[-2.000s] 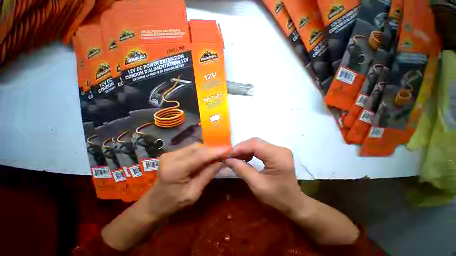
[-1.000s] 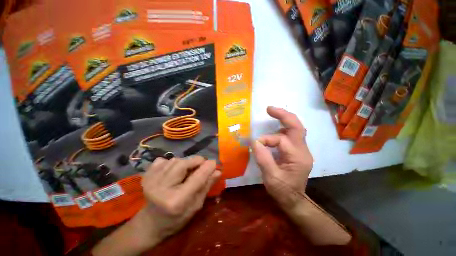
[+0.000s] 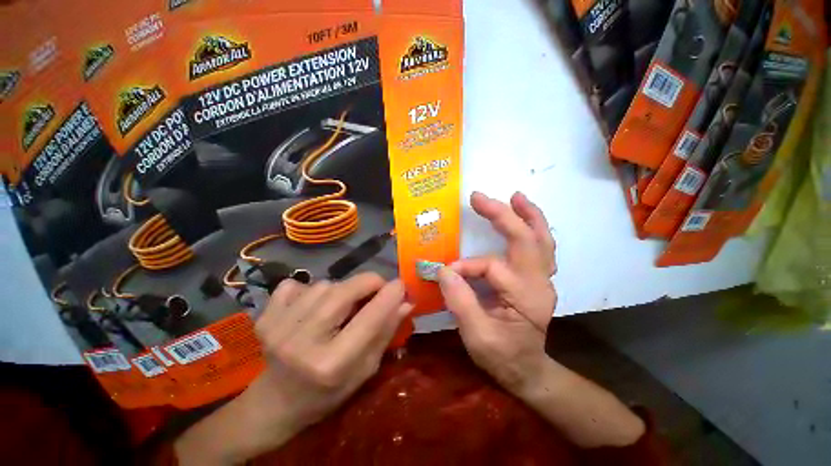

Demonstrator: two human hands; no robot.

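The top carton (image 3: pixel 301 136) lies over other fanned cartons, its narrow yellow-orange side panel (image 3: pixel 424 173) at the right edge. A small silvery sticker (image 3: pixel 430 270) shows on the lower part of that panel, at the tips of the thumb and index finger of my right hand (image 3: pixel 506 291). That hand's other fingers are spread. My left hand (image 3: pixel 328 332) rests over the carton's lower right part, fingers curled together near the side panel. Whether its fingertips hold anything is hidden.
An overlapping pile of similar cartons (image 3: pixel 651 127) lies at the upper right of the white table (image 3: pixel 519 100). A crumpled yellow-green bag (image 3: pixel 793 246) is at the far right. The table's front edge runs below my hands.
My hands have parted from each other; my right hand has moved to the side panel with the sticker. The cartons sit larger and lower in view, and the fan is spread wider.
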